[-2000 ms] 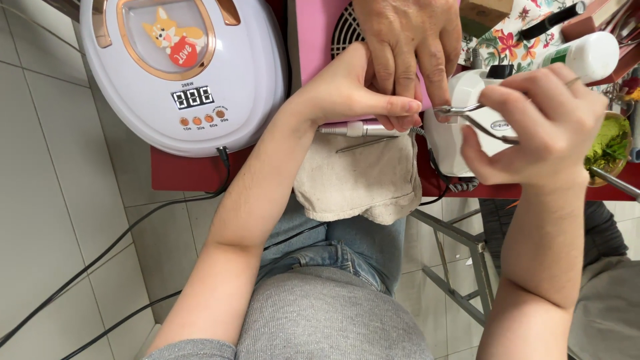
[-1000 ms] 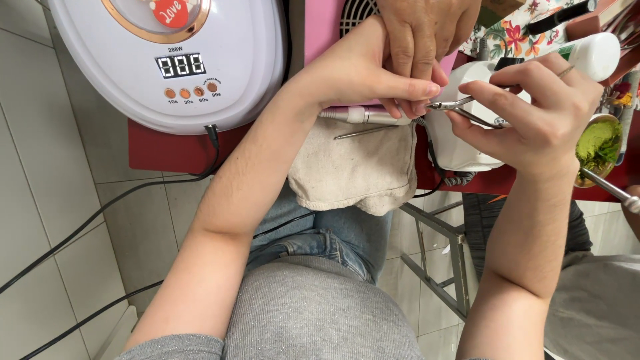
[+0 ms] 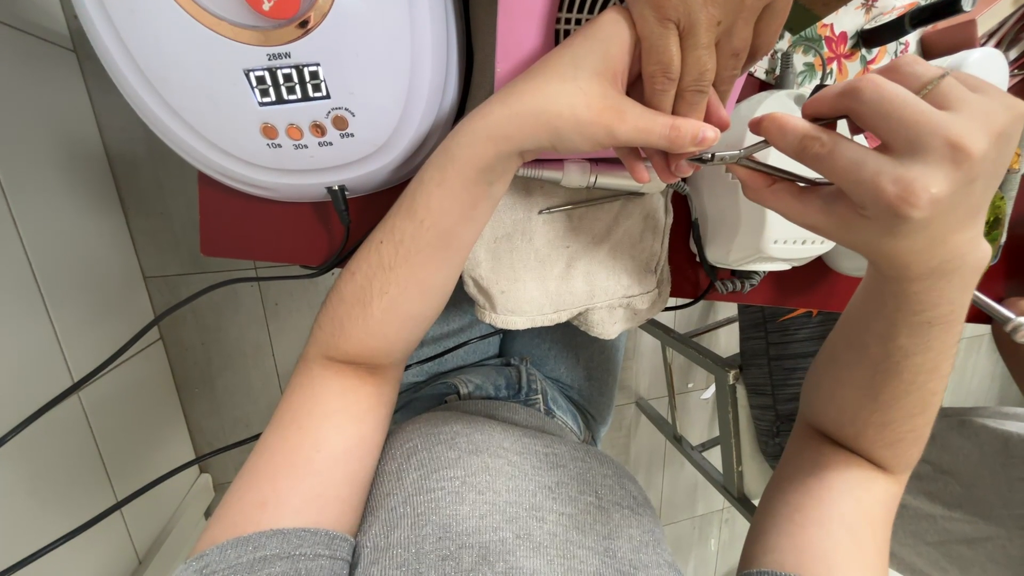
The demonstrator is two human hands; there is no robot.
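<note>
My left hand [image 3: 592, 120] grips a finger of another person's hand [image 3: 704, 48], its thumb resting near the fingertip. My right hand [image 3: 888, 160] holds metal cuticle nippers [image 3: 740, 154], whose jaws are at that fingertip; whether the jaws touch the skin cannot be told. Just below the hands lies the silver handpiece of an electric nail file [image 3: 592, 174]. A thin metal manicure tool [image 3: 588, 203] rests on a folded beige cloth [image 3: 568, 260] at the table edge.
A white nail lamp [image 3: 384, 152] stands at left on the red table [image 3: 232, 224]. Right of the cloth are a white machine [image 3: 760, 216] and its coiled cord. A black tube [image 3: 916, 20] lies on floral fabric [image 3: 840, 48]. A metal stool frame [image 3: 728, 424] is below.
The other person's hand is now bunched above my left hand; two seconds ago its fingers were spread. The nippers stay at the fingertips. A green-filled bowl at right is now mostly hidden.
</note>
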